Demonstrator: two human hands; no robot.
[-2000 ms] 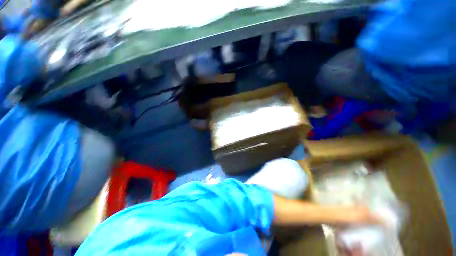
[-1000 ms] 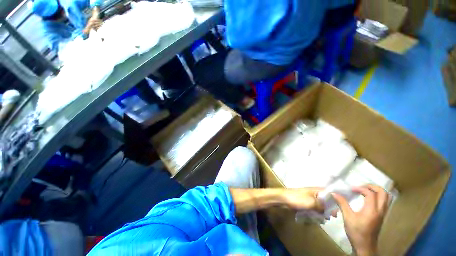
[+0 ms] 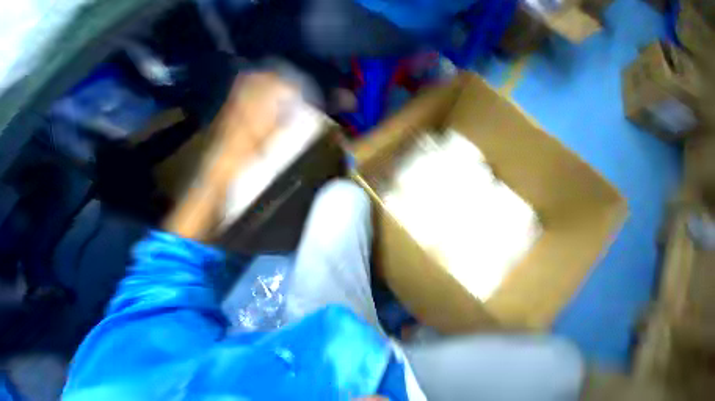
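Note:
My left hand [image 3: 255, 110] is blurred and reaches over the side carton [image 3: 263, 207], left of my knee. A pale, see-through patch shows at its fingers; I cannot tell whether they hold a bag. White bagged goods [image 3: 274, 153] show in that carton beside my hand. The large open packing carton [image 3: 557, 168] stands to the right of my knee, with white bagged goods [image 3: 462, 211] on its bottom, overexposed and without clear outlines. My right hand is not in view.
A green-edged workbench [image 3: 59, 59] crosses the upper left. Blue and red stool parts [image 3: 376, 94] are behind the cartons. Another brown carton [image 3: 658, 90] stands at the upper right. Clear plastic scraps [image 3: 263, 301] lie left of my leg.
My left hand has moved from the packing carton, up and left, to the side carton. My right hand and the bag both hands were handling have gone from view. The view has shifted.

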